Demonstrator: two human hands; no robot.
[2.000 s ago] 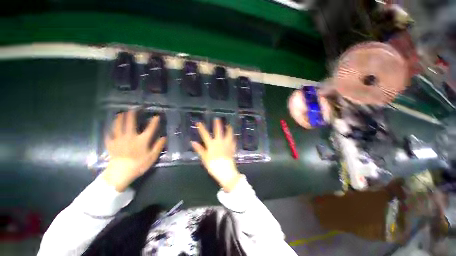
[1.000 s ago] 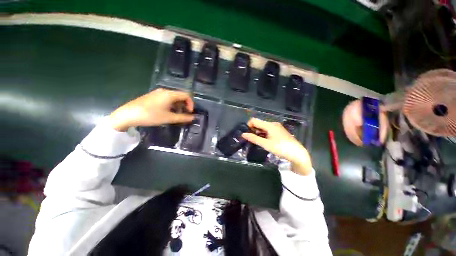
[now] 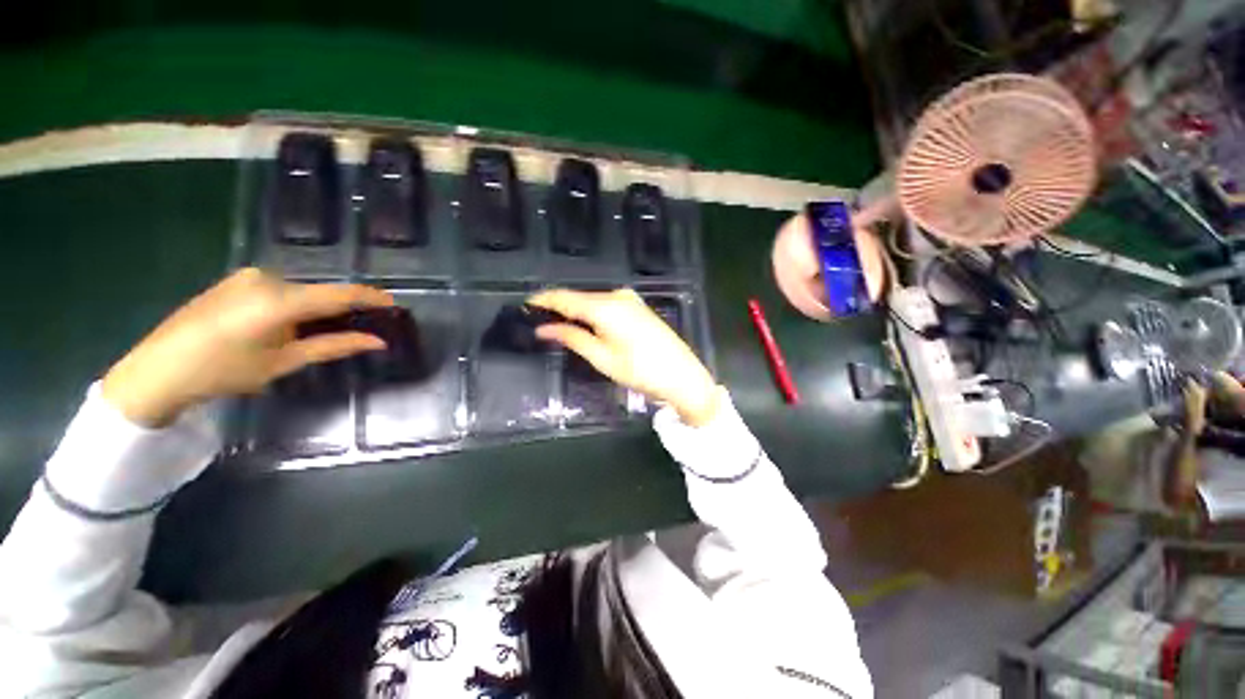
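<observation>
The clear plastic phone tray (image 3: 464,283) lies on the dark green bench. Its far row holds several black phones (image 3: 494,200), all black on top. My left hand (image 3: 260,337) grips a black phone (image 3: 397,344) over the near row, left of the middle. My right hand (image 3: 617,346) holds another black phone (image 3: 513,332) by its upper end, over the middle of the near row. Two near-row pockets show shiny bare plastic below the held phones. The near-row phones under and beside my right hand are partly hidden.
A red pen (image 3: 773,352) lies right of the tray. A smartphone with a blue screen (image 3: 840,260) rests on the base of a pink fan (image 3: 997,160). A white power strip (image 3: 939,382) with cables and a small black block (image 3: 868,381) are at right. Another person's hand (image 3: 1191,410) shows far right.
The view has shifted, so the tray sits further left. Both hands have lifted phones at the near row; the phone by my left hand has left its pocket.
</observation>
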